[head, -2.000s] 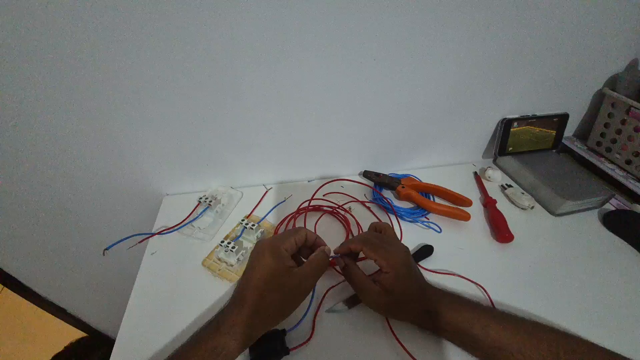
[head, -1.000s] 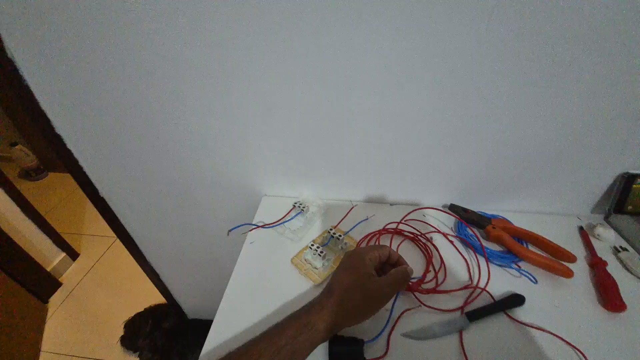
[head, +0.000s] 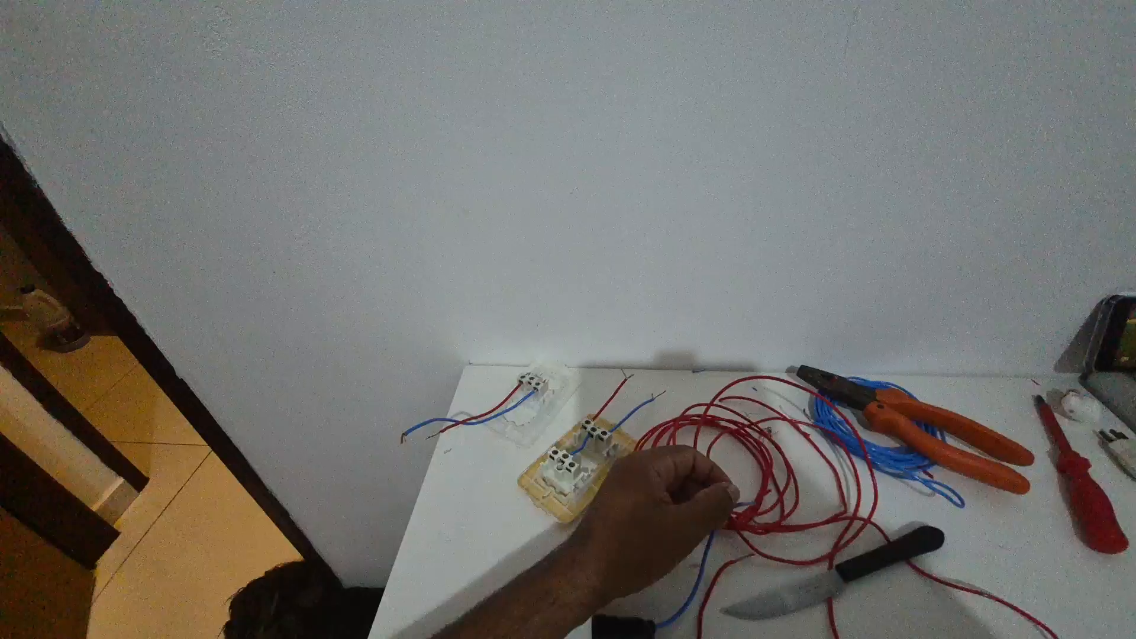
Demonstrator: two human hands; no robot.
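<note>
My left hand is over the table with thumb and index finger pinched together. A short blue bit shows at its fingertips, likely wire, and the rest is hidden. Behind the fingers lies a loose coil of red wire. Left of the hand sits a yellowed plastic plate with terminal blocks, a red wire and a blue wire. Farther back lies a clear-white plate with red and blue wires. A knife with a black handle rests to the right of the hand. My right hand is out of view.
Orange-handled pliers lie on a blue wire coil. A red screwdriver, a white plug-like part and part of a phone are at the right. A black object sits at the bottom edge. A dark furry shape is at lower left.
Two seconds ago both hands met over the red coil; my right hand has since left the view. The view has swung left, showing the doorway and tiled floor.
</note>
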